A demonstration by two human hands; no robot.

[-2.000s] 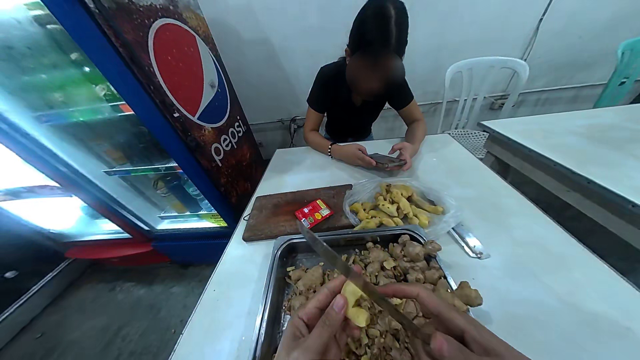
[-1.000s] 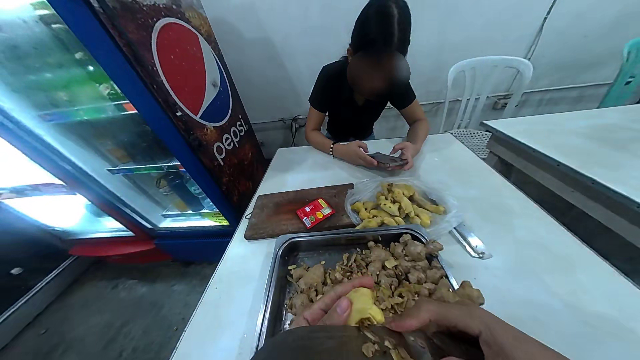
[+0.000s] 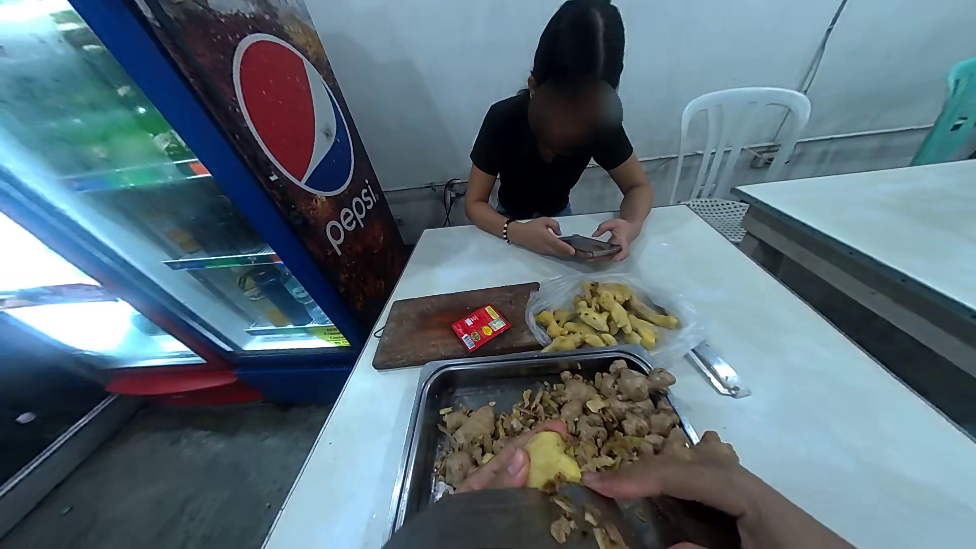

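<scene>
My left hand [image 3: 503, 467] holds a peeled piece of yellow ginger [image 3: 550, 460] over the metal tray [image 3: 408, 450]. My right hand [image 3: 686, 480] is closed around the handle end of a knife, its wide dark blade [image 3: 496, 522] low in the view with bits of peel on it. The right thumb lies close to the ginger piece. Under both hands, the tray holds unpeeled ginger [image 3: 633, 385] and many peel scraps. Behind the tray, a clear plastic bag [image 3: 679, 328] lies open with peeled ginger [image 3: 602, 313] in it.
A wooden cutting board [image 3: 419, 328] bears a red packet [image 3: 480, 328]. A metal utensil [image 3: 717, 370] lies right of the bag. Across the white table [image 3: 801, 412] a person [image 3: 549, 168] holds a phone [image 3: 591, 245]. A drinks fridge [image 3: 305, 191] stands left, a white chair [image 3: 743, 126] behind.
The knife blade, raised across the ginger piece two seconds ago, has swung down to the near edge of the view. My left hand still holds the peeled ginger.
</scene>
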